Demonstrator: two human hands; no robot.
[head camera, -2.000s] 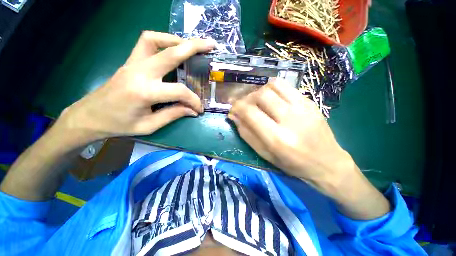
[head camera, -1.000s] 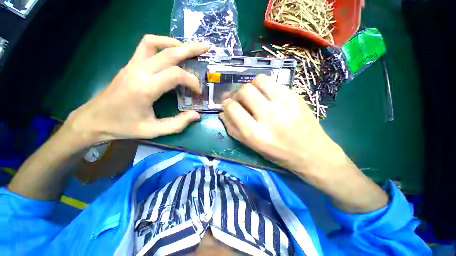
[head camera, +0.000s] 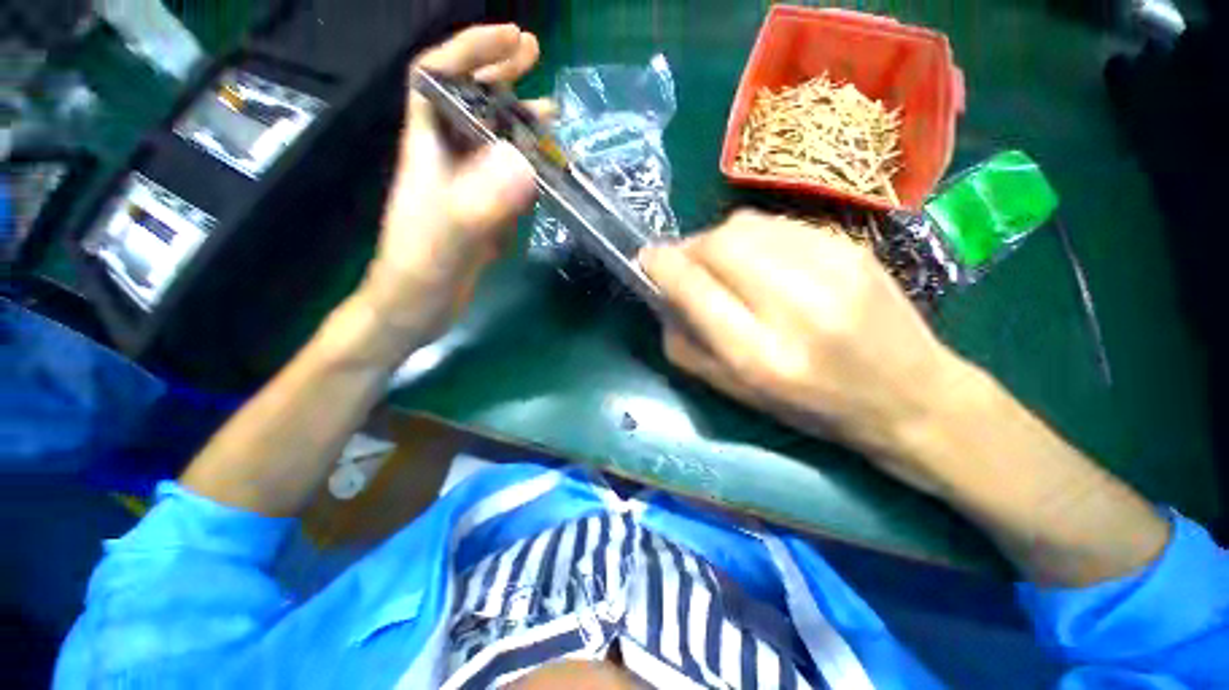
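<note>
The phone frame is held in the air above the bench, tilted nearly edge-on, its upper end to the left. My left hand grips the frame's upper left end between thumb and fingers. My right hand has its fingertips at the lower right end of the frame and pinches it. The frame's open inner side is mostly turned away, with a small orange patch just showing. I cannot tell whether a small key is between my right fingers.
The clear bag of dark slivers lies behind the frame. The orange-red bin holds tan slivers. Dark slivers and a green-ended packet lie beside it. A thin tool is at right. A black tray with silver frames is at left.
The frame has gone from lying flat near the bench to raised and tilted on edge. My left hand has moved up and left with it. The view has shifted, showing more of the tray.
</note>
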